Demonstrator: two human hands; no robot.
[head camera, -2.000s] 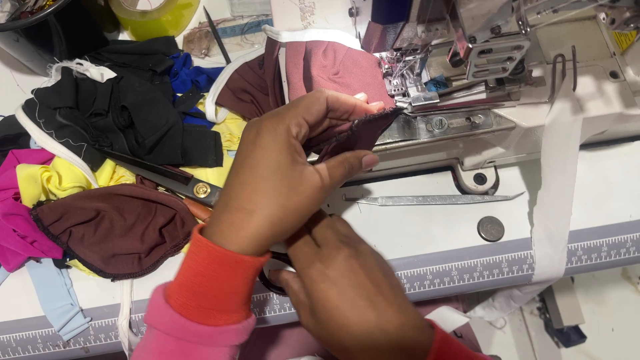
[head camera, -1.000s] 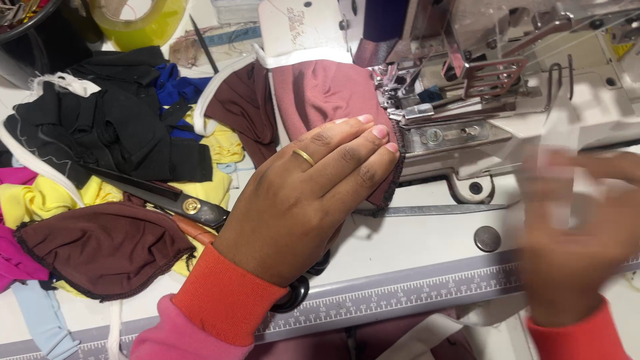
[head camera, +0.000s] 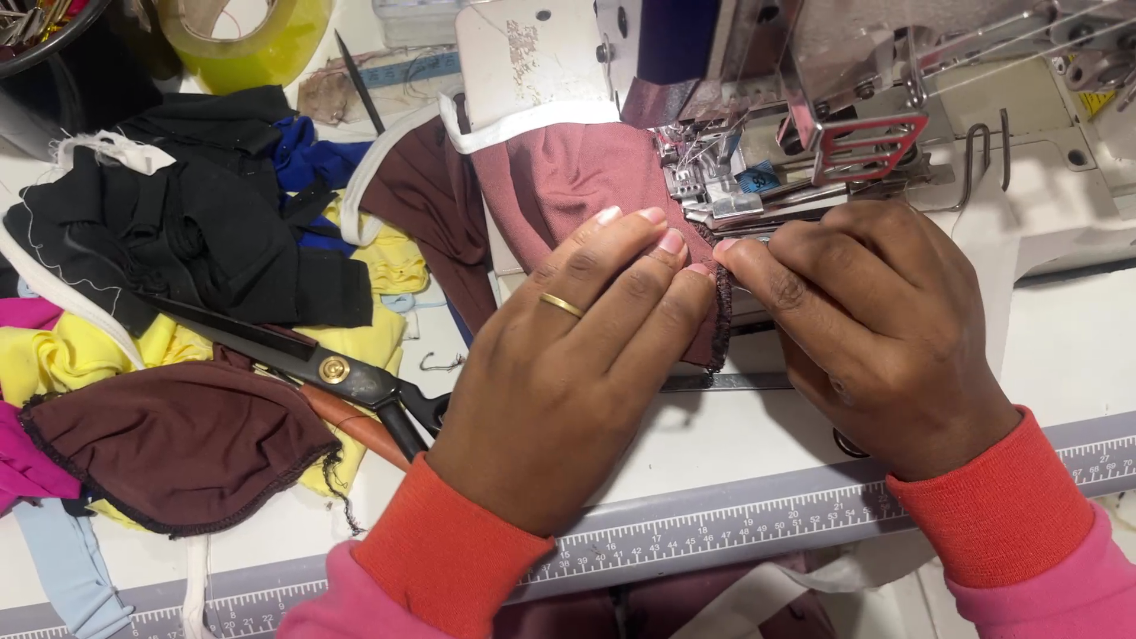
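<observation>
My left hand (head camera: 577,355), with a ring on one finger, lies flat on a dusty-pink fabric piece (head camera: 577,177) beside the presser foot (head camera: 710,182) of an overlock sewing machine (head camera: 683,53). The piece has a white band along its far edge and dark overlocked stitching along its right edge. At that stitched edge, my right hand (head camera: 870,319) has thumb and fingers drawn together; what is between them is hidden. Metal tweezers (head camera: 737,382) lie partly under the hands. Black-handled fabric scissors (head camera: 333,368) rest left of my left hand.
Black fabric scraps (head camera: 213,213), yellow fabric (head camera: 382,257) and a maroon stitched piece (head camera: 177,444) are heaped at the left. A roll of yellow tape (head camera: 248,44) and a dark container (head camera: 80,80) stand behind them. A printed ruler strip (head camera: 710,532) runs along the table's front edge.
My right hand was low by my left wrist, then blurred at the far right, and is now at the fabric's edge. My left hand has gone from holding the fabric up to pressing it flat.
</observation>
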